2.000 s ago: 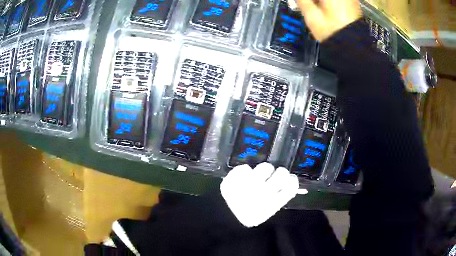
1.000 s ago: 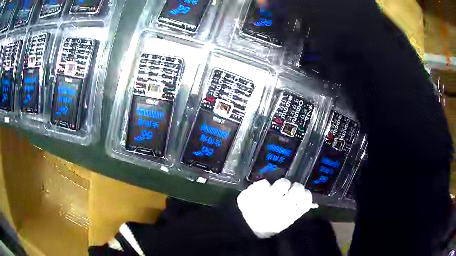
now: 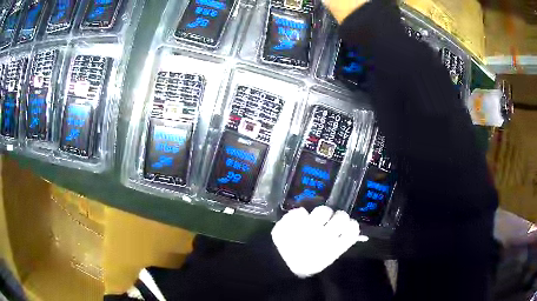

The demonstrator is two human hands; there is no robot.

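Clear blister trays (image 3: 134, 176) lie side by side, with a keypad mobile phone in each visible pocket. One phone (image 3: 241, 144) shows blue characters on its dark screen. My left hand (image 3: 317, 240), in a white glove, rests with bunched fingers at the near tray edge, against the lower end of another phone (image 3: 314, 159); whether it grips anything is unclear. My right hand (image 3: 346, 7) is bare and cut off by the top edge, over the far row; its fingers are not visible. My dark right sleeve hides the phones at the right.
The dark green bench edge (image 3: 159, 211) runs along the near side. An open cardboard carton (image 3: 141, 250) stands below it at the left. A whitish bottle (image 3: 487, 107) with orange marks is at the right end. Cartons (image 3: 518, 141) stand beyond. Small white tabs (image 3: 228, 210) show at the tray edge.
The view has shifted. My right hand and arm reached over the far row, then farther across with the hand hidden, and the bare hand now shows partly at the top. My left hand stays at the near edge.
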